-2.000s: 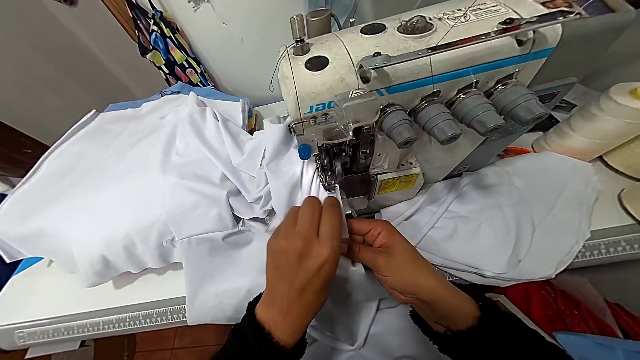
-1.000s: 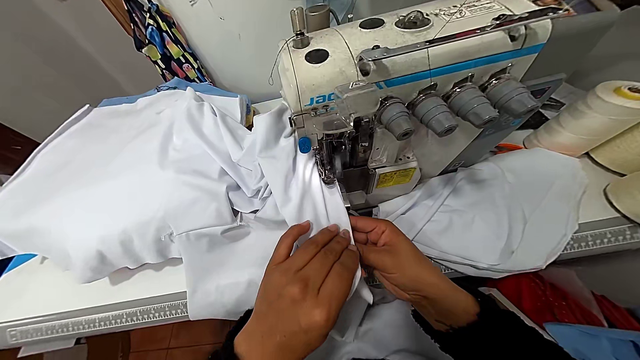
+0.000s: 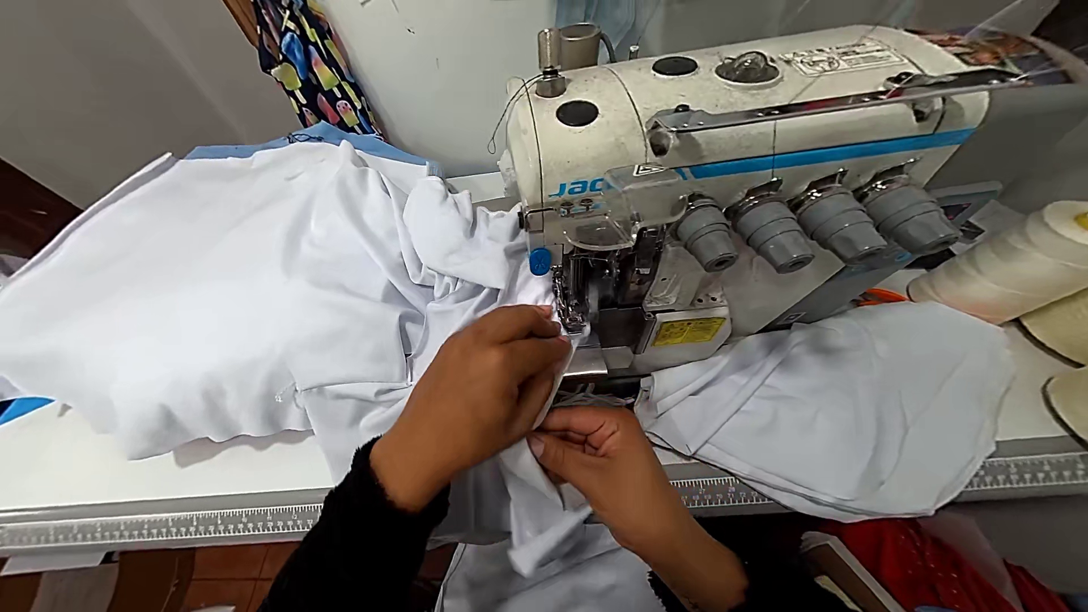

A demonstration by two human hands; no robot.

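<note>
White fabric (image 3: 212, 297) lies bunched across the left of the table and runs under the presser foot (image 3: 574, 319) of a white Jack overlock sewing machine (image 3: 748, 127). My left hand (image 3: 480, 387) grips the fabric just in front of the foot, fingers bent and fingertips close to it. Lower and to the right, my right hand (image 3: 603, 467) pinches the fabric edge between thumb and fingers. The fabric hangs below both hands over the table's front edge. The needle area is partly hidden behind the machine's guard.
A stack of white cut fabric pieces (image 3: 850, 408) lies right of the machine. Cream thread cones (image 3: 1011, 263) stand at the far right. A measuring tape strip (image 3: 212, 523) runs along the table's front edge. Red fabric (image 3: 918, 565) is below at the right, and patterned cloth (image 3: 314, 68) hangs behind.
One second ago my left hand lay flatter on the fabric, lower down; it is now bent and closer to the presser foot. The fabric left of the foot has bunched up more.
</note>
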